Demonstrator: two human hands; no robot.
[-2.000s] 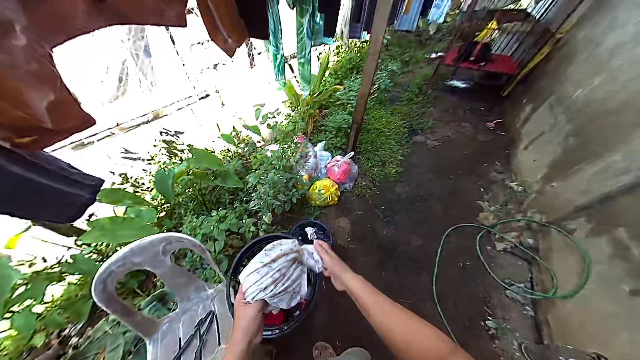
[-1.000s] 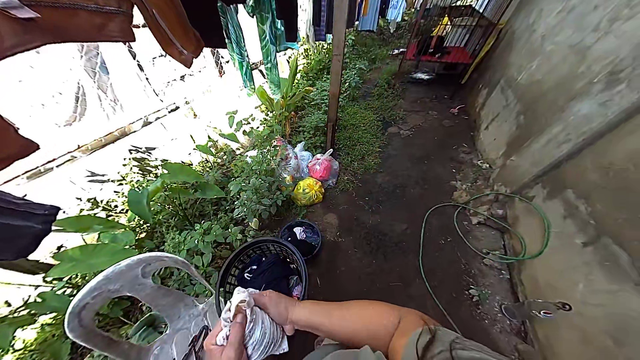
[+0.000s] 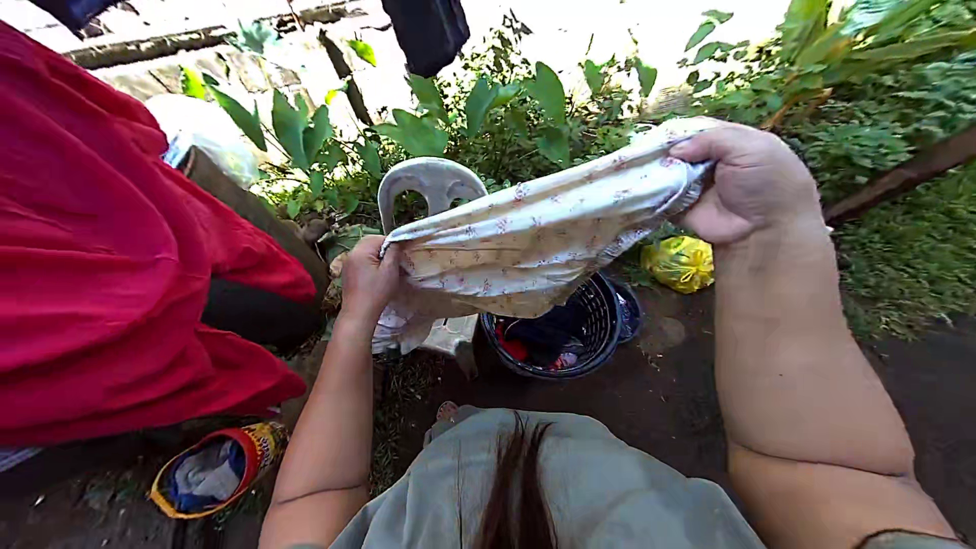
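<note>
A white cloth garment with a small floral print [image 3: 526,229] is stretched taut between my two hands. My left hand [image 3: 370,278] grips its lower left end, and some fabric hangs below that fist. At the upper right, my right hand [image 3: 740,179] is closed on the other end. Beneath the cloth stands a dark plastic laundry basket [image 3: 614,335] with dark and red clothes in it. A small dark basin [image 3: 630,313] is beside the basket, partly hidden.
A whitish plastic chair [image 3: 431,171] stands behind the cloth. Red fabric [image 3: 99,252] hangs at the left, above a yellow and red container [image 3: 263,446] with cloth inside. A tied yellow plastic bag [image 3: 680,264] lies near my right wrist. A dark garment [image 3: 428,34] hangs at the top.
The white cloth, bunched in my hands above and beside the basket before, is now spread out between them. My hands have moved apart. The view has swung left.
</note>
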